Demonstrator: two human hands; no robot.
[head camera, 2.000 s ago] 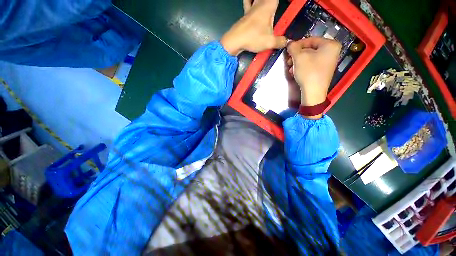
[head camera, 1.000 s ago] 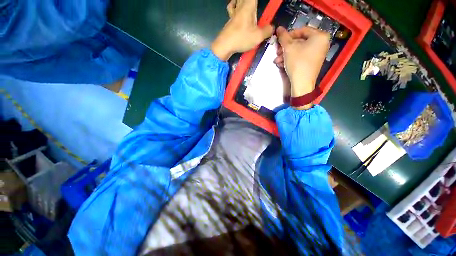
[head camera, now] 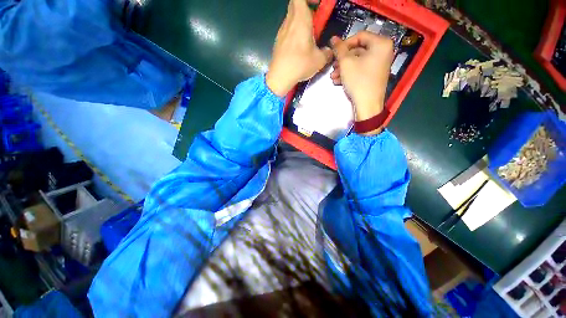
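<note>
An open black tablet (head camera: 404, 62) lies in a red frame (head camera: 417, 73) on the dark green bench. Its white battery (head camera: 324, 107) faces me and its circuitry is at the far end. My left hand (head camera: 299, 53) is over the frame's left side, with thumb and fingertips at the tablet's left edge. My right hand (head camera: 365, 67), with a dark red band at the wrist, is over the tablet with its fingers curled and pinched, almost touching my left fingertips. Whatever is between the fingertips is too small to tell.
To the right are pale strips (head camera: 484, 81), dark specks (head camera: 464, 133), a blue bin (head camera: 546, 186) of beige pieces, and dark tweezers (head camera: 464, 208) on a white card (head camera: 487, 210). A white compartment tray (head camera: 535, 279) is at lower right. Another person's blue smock (head camera: 93, 56) is at upper left.
The whole view has shifted, and the frame and hands appear further left. Both hands stay close together over the tablet. The tweezers still lie on the card.
</note>
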